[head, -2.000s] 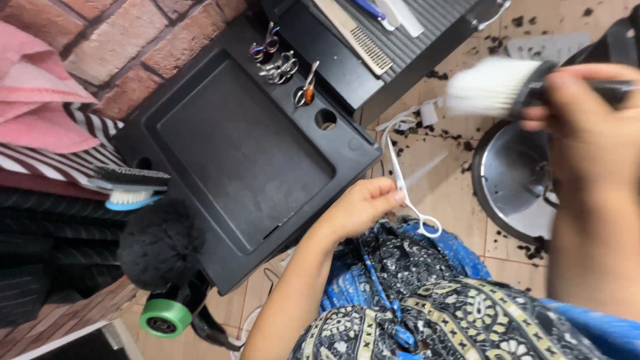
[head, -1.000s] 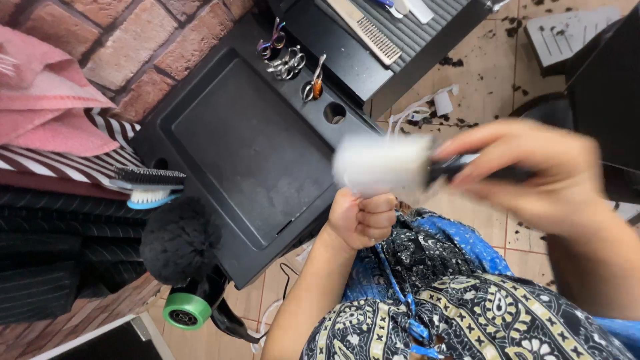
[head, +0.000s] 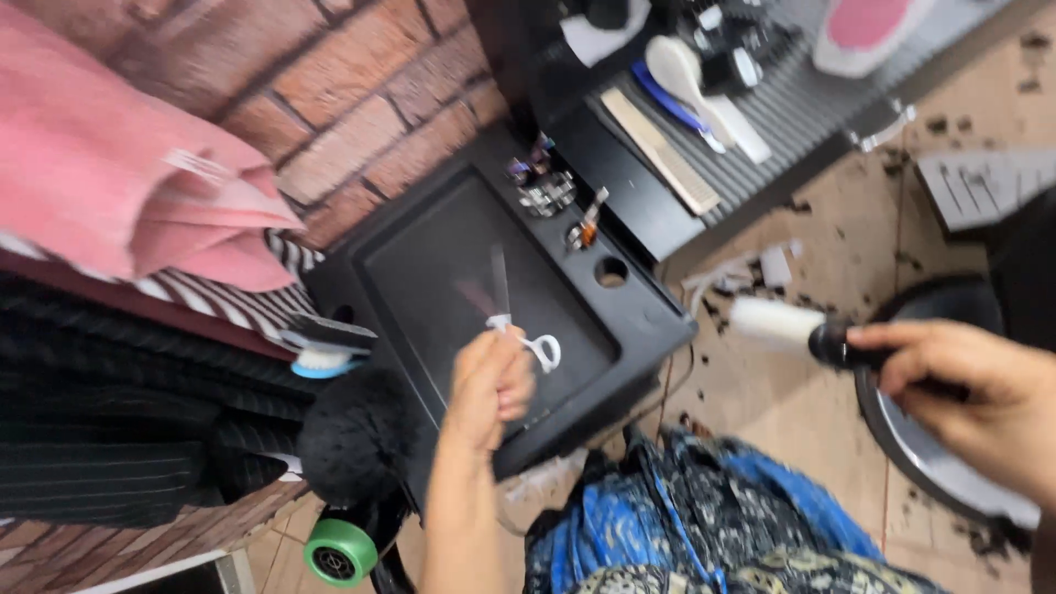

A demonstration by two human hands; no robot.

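Observation:
My left hand (head: 491, 384) is closed around a pair of scissors with white handles (head: 544, 351), held over the recessed top of a black salon trolley (head: 652, 318). The blades point up and away, parted and blurred. At the right, my right hand (head: 949, 379) grips the black handle of a neck duster brush with white bristles (head: 775, 322), which is over the floor. Several scissors (head: 546, 194) stand in the trolley's holder edge, one of them with an orange part (head: 587, 233).
A ridged black counter (head: 792, 124) holds a beige comb (head: 660, 153) and brushes. Pink towel (head: 124, 165), striped cloth and hairbrushes (head: 326, 355) are at the left, above a hair dryer with a green rim (head: 340, 551). A round chair base (head: 932, 429) stands on the hair-strewn floor.
My left hand has moved left, over the trolley top, with the scissors. My right hand has drawn the duster brush away to the right from beside my left hand.

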